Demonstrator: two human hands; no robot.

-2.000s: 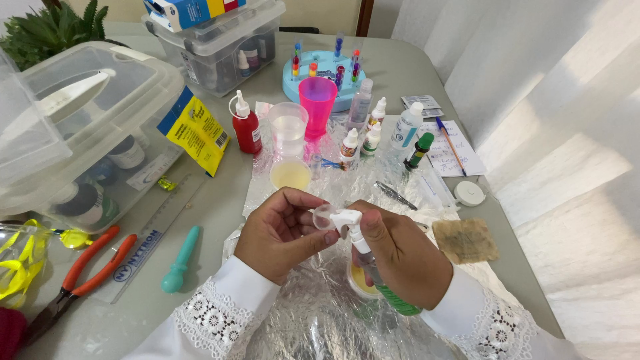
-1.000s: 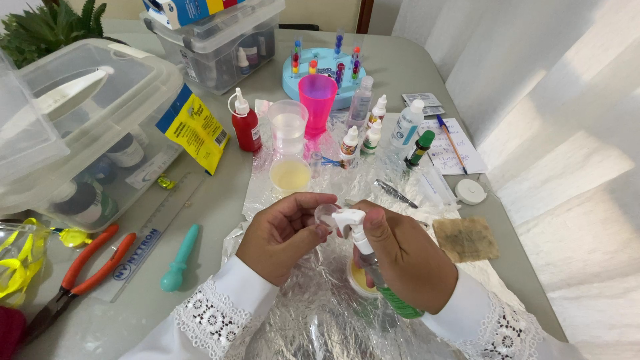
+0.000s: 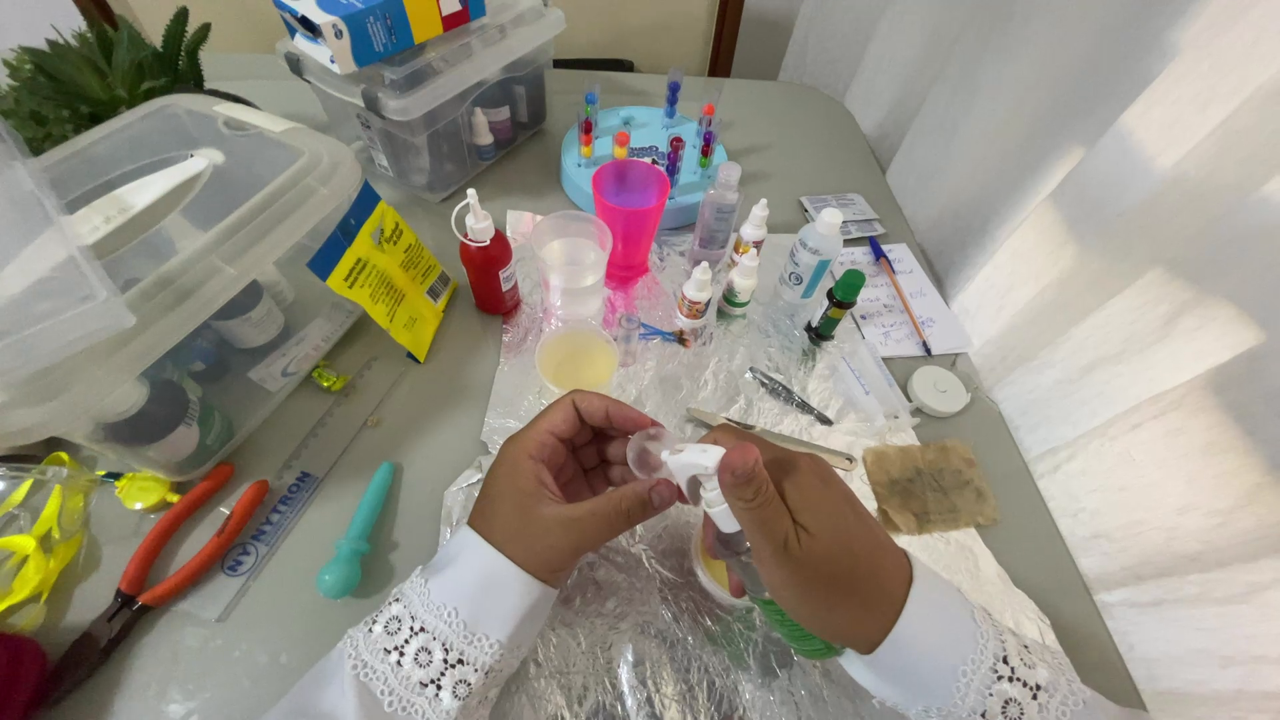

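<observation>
Between its thumb and fingers, my left hand (image 3: 570, 485) holds a small clear round piece (image 3: 651, 454), which looks like a shallow cup or dome. Wrapped around a spray bottle (image 3: 735, 540) with a white trigger head and green lower part, my right hand (image 3: 815, 540) keeps the nozzle right against or just beside that piece. Partly hidden behind the bottle, a round container with yellow contents (image 3: 710, 565) rests on the crinkled clear film (image 3: 620, 640). Beyond my left hand stands a cup of pale yellow liquid (image 3: 577, 358). A metal spatula (image 3: 830, 451) lies behind my right hand.
Red bottle (image 3: 490, 265), clear cup (image 3: 570, 255), pink cup (image 3: 631, 220) and several small bottles stand beyond my hands. Orange-handled pliers (image 3: 170, 550), a ruler (image 3: 290, 490) and a teal tool (image 3: 355, 535) lie left, near plastic bins (image 3: 290, 200). Brown cloth-like square (image 3: 930, 485) and paper (image 3: 900, 300) lie right.
</observation>
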